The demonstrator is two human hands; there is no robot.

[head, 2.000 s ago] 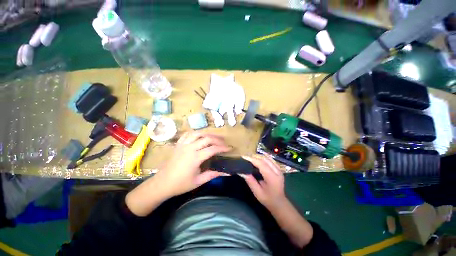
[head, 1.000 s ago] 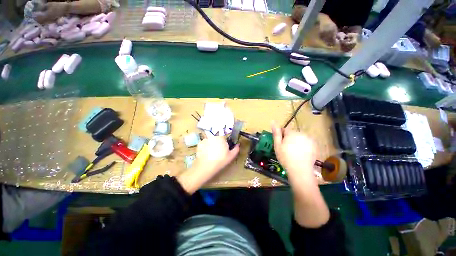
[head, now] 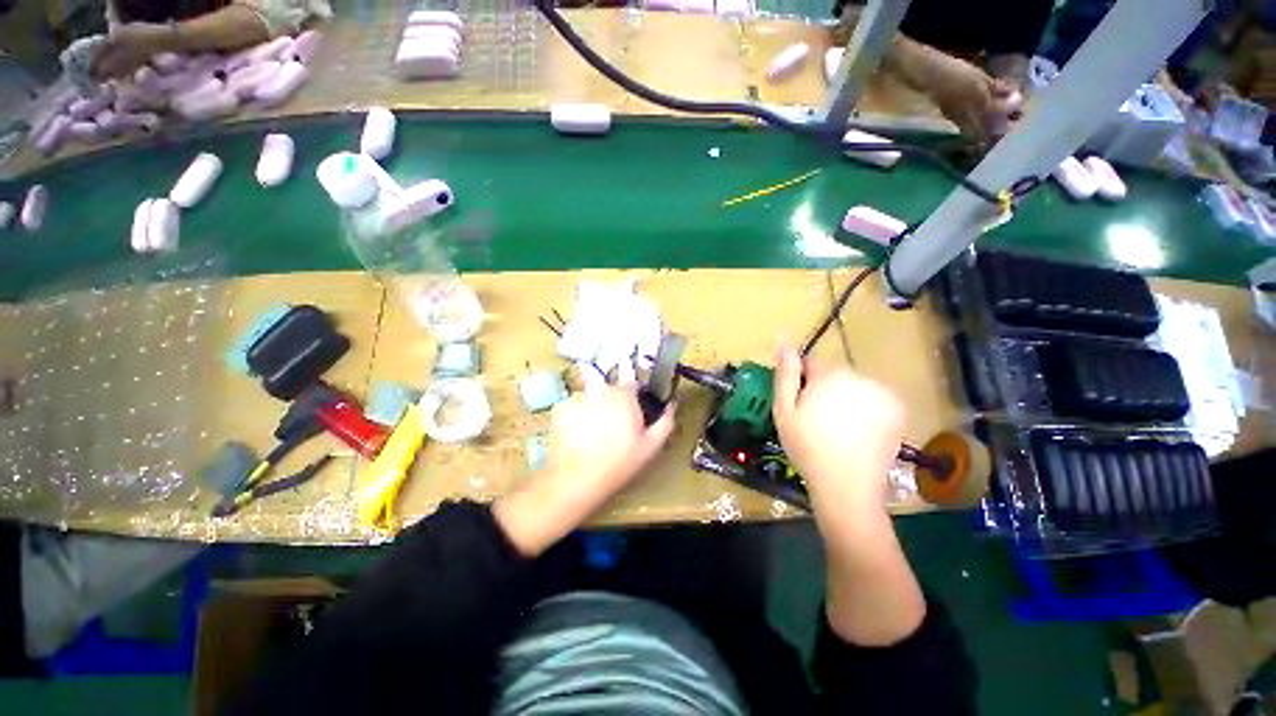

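My left hand holds a black plastic housing against or very close to the grey wheel; the hand hides most of the housing. My right hand is closed over the motor body of the green bench polisher. The brown polishing wheel shows to the right of that hand. A black box with a small red light lies under the motor. White gloves lie just behind the grey wheel.
Clear trays of black housings stand at right. A clear bottle, small dish, red-handled tool, yellow-handled tool and black housings lie at left. A grey post rises behind the polisher. Other people's hands show across the belt.
Both hands came apart from holding the housing together in front of me: the left went to the grey wheel with it, the right onto the motor. Pink-white housings on the belt shifted.
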